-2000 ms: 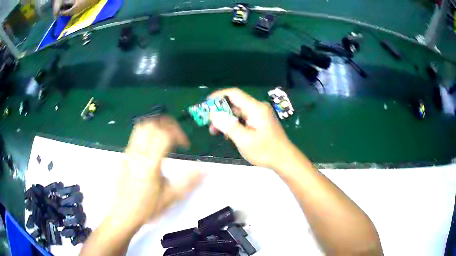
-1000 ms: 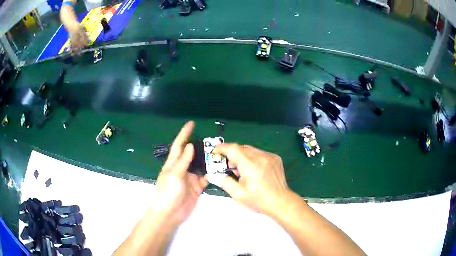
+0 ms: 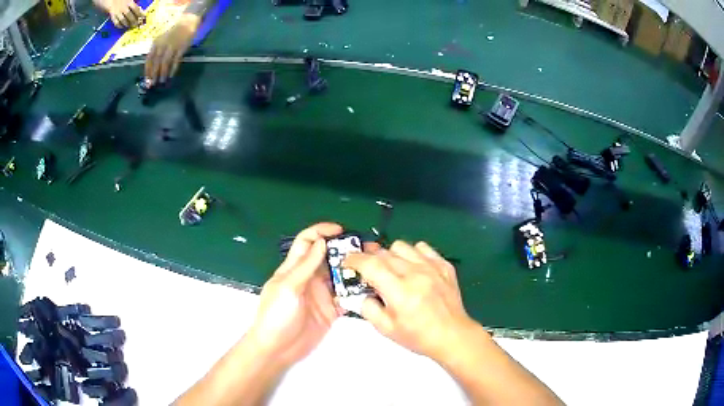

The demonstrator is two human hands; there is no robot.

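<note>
A circuit board with pale, blue and yellow components faces up inside a black adapter housing, whose dark rim shows around it. My left hand is closed around the housing from the left, thumb and fingers along its edges. My right hand is at its right side, with fingertips on the board's components. Both hands are above the near edge of the belt. The lower end of the housing is partly hidden by the fingers.
A green conveyor belt carries loose boards, an open unit and corded black units. A pile of black housings lies on the white work surface. A blue tote edge is lower left. Another person's hands are across the belt.
The board was in my right hand, apart from the housing, and now sits within the housing between both hands. The dark pieces at the bottom centre are out of view. Belt items appear shifted right.
</note>
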